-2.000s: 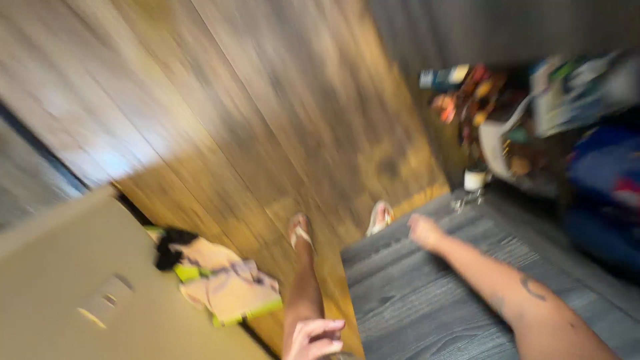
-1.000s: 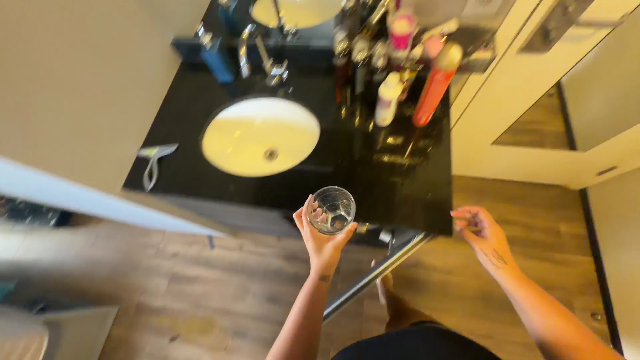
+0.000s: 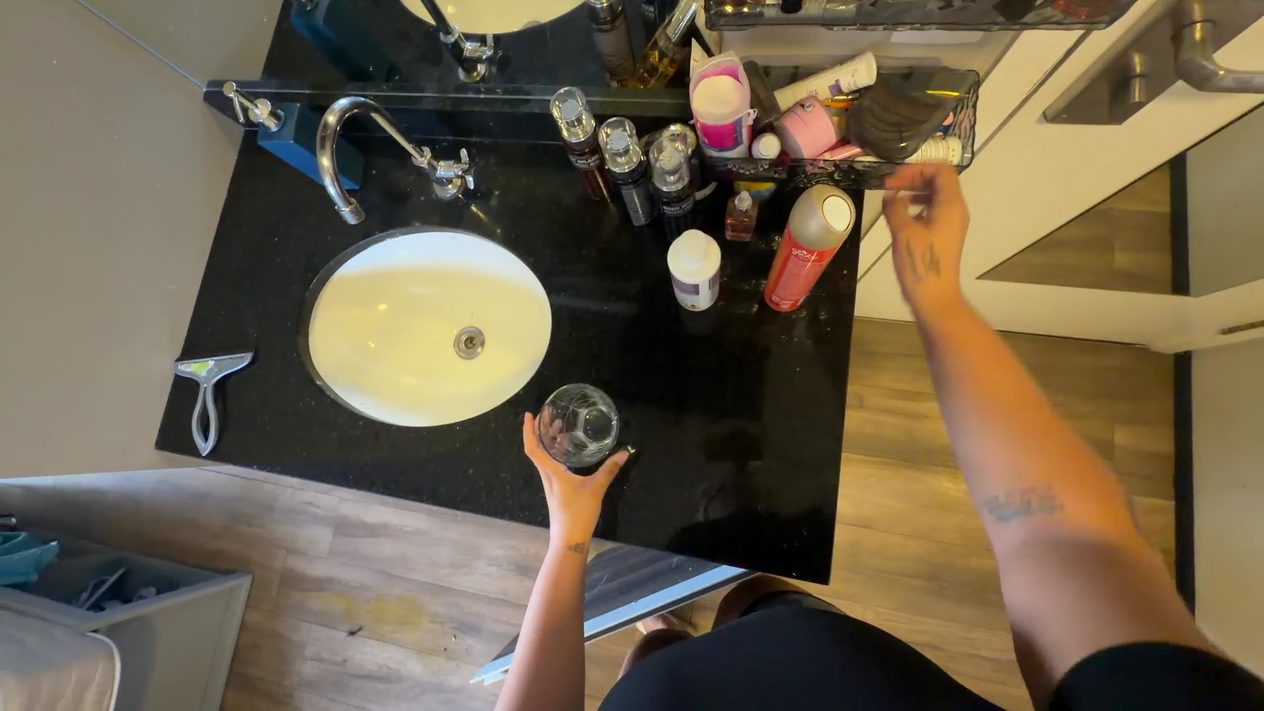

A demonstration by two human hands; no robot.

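My left hand [image 3: 573,479] is closed around a clear drinking glass [image 3: 580,425] over the front of the black countertop [image 3: 731,425], right of the oval white sink [image 3: 425,326]. At the counter's right end, my right hand [image 3: 926,232] is raised, its fingertips at the corner of a dark clear-plastic organizer tray [image 3: 859,173] full of toiletries; whether they grip anything is not plain. Near that hand stand a red spray can [image 3: 810,247], a white bottle [image 3: 694,270] and a small pink bottle [image 3: 741,215]. Several clear-capped bottles [image 3: 624,168] are by the mirror.
A chrome faucet [image 3: 365,148] arches over the sink, beside a blue box-shaped dispenser [image 3: 306,143]. A squeegee [image 3: 207,395] lies at the counter's left edge. Below the counter an open drawer or door [image 3: 632,592] juts out. A white door with a metal handle [image 3: 1210,59] is at right.
The view has swung from the floor to the sink counter. Since one second ago, my right hand has moved from beside the counter's front corner up to the organizer tray. The glass remains in my left hand.
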